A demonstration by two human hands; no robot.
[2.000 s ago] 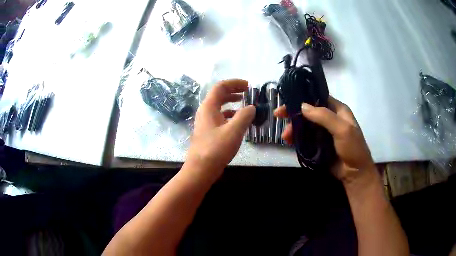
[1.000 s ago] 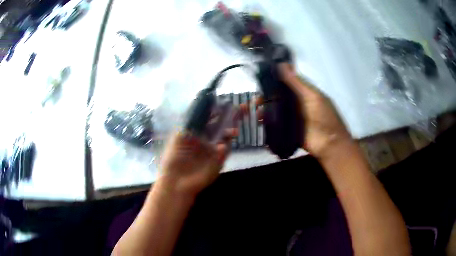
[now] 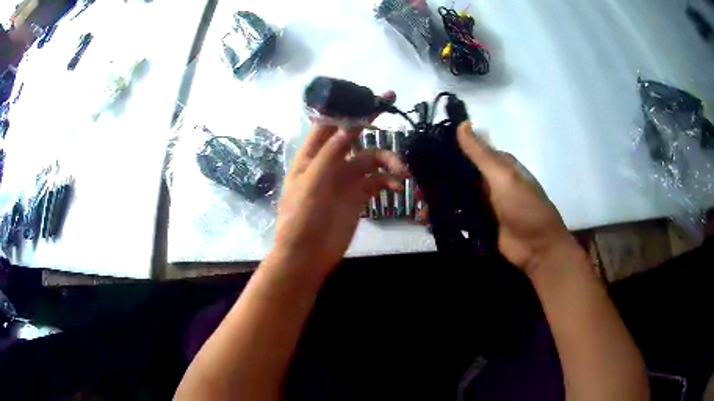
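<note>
My right hand (image 3: 521,200) grips a coiled black cable (image 3: 450,176) above the table's near edge. A thin lead runs from its top to a thick black plug (image 3: 340,97). My left hand (image 3: 329,184) is raised under the plug, with its fingertips against it; the exact hold is partly hidden. Below and between the hands lies a row of dark tubes with pale ends (image 3: 383,205), partly covered by my fingers and the coil.
White foam sheets (image 3: 313,39) cover the table. Bagged cable sets lie at the left (image 3: 243,160), far left-centre (image 3: 249,43) and right (image 3: 673,117). An RCA cable coil (image 3: 467,48) lies at the far side. Timber (image 3: 634,249) shows beneath the edge.
The plug has moved up and away from low over the tubes, with my left hand below it. My right hand still holds the coil. The camera view has shifted and the blur is less.
</note>
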